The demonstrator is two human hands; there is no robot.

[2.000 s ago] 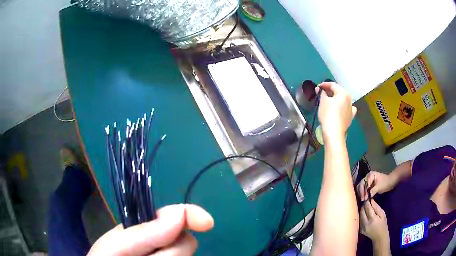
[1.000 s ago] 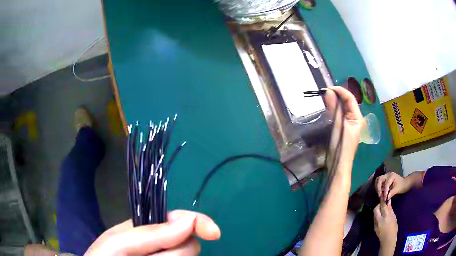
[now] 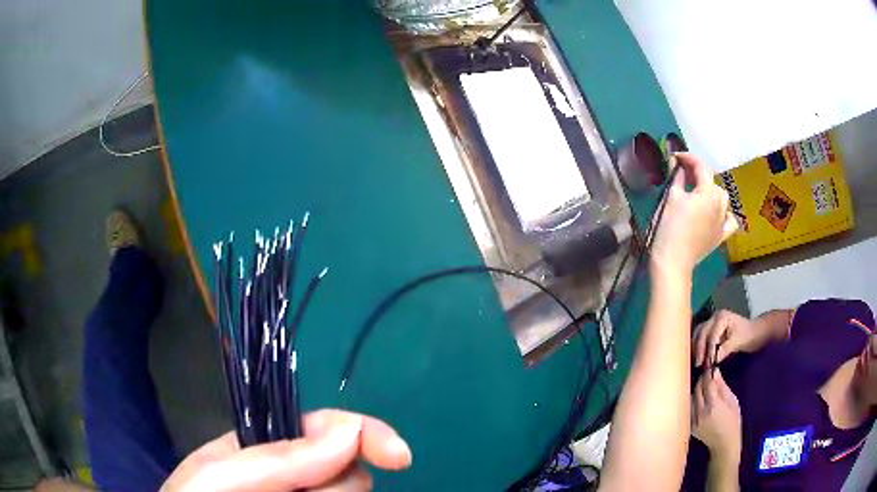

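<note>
My left hand (image 3: 298, 456) is bare and holds a bundle of black cables (image 3: 264, 356) upright at the bottom left, their silvery tips fanned upward. One more black cable curves to the right, its silver end hanging just above my left fingers. My right hand (image 3: 685, 192) pinches thin black cables (image 3: 637, 264) beside the red-brown cup (image 3: 641, 160); their tips are hidden by my fingers and the cup. The solder pot (image 3: 524, 144), with a bright white centre in a metal frame, lies left of my right hand.
A silver foil duct (image 3: 452, 13) stands behind the pot. A greenish-rimmed tin (image 3: 675, 144) is beyond the cup. A grey metal strip (image 3: 607, 341) projects at the pot's near corner. A coworker in a purple shirt (image 3: 817, 384) handles cable at the right. A yellow hazard cabinet (image 3: 793, 202) stands behind.
My right hand has moved right, from over the white pot surface to the red-brown cup, with its cables. My left hand still holds the bundle. The view has shifted slightly.
</note>
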